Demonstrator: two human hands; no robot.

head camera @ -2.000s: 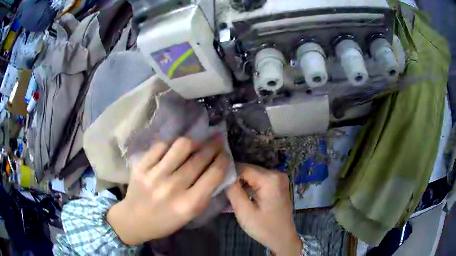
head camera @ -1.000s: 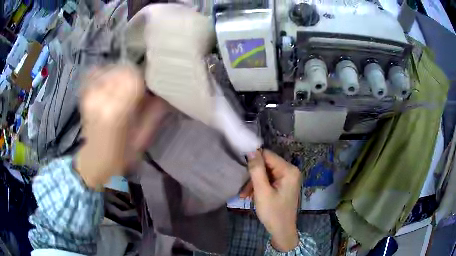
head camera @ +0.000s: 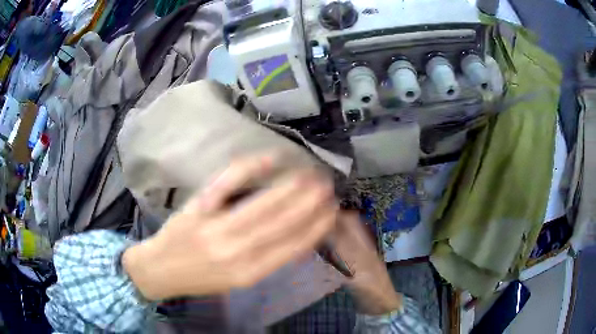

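A grey-taupe garment piece (head camera: 189, 137) lies in front of the overlock machine (head camera: 274, 72), with a narrow edge reaching right below the head. More of its cloth hangs over the lap. My left hand (head camera: 229, 228) is blurred and lies across the cloth, fingers pointing right; its fingertips overlap my right hand, so its hold cannot be told. My right hand (head camera: 363, 264) is at the cloth's right edge, partly hidden behind my left fingers. Its fingertips are hidden. The needle area is mostly hidden by the cloth.
Heaped grey cloth (head camera: 91, 117) lies at left. Olive green cloth (head camera: 503, 169) drapes at the machine's right. Trimmings (head camera: 385, 196) lie on a blue surface (head camera: 402, 212) below the machine front. A dark flat object (head camera: 503, 310) is at lower right.
My left hand has moved from the far left to the right, across the cloth and beside my right hand. The pale cloth has dropped lower and spread in front of the machine. The view has shifted.
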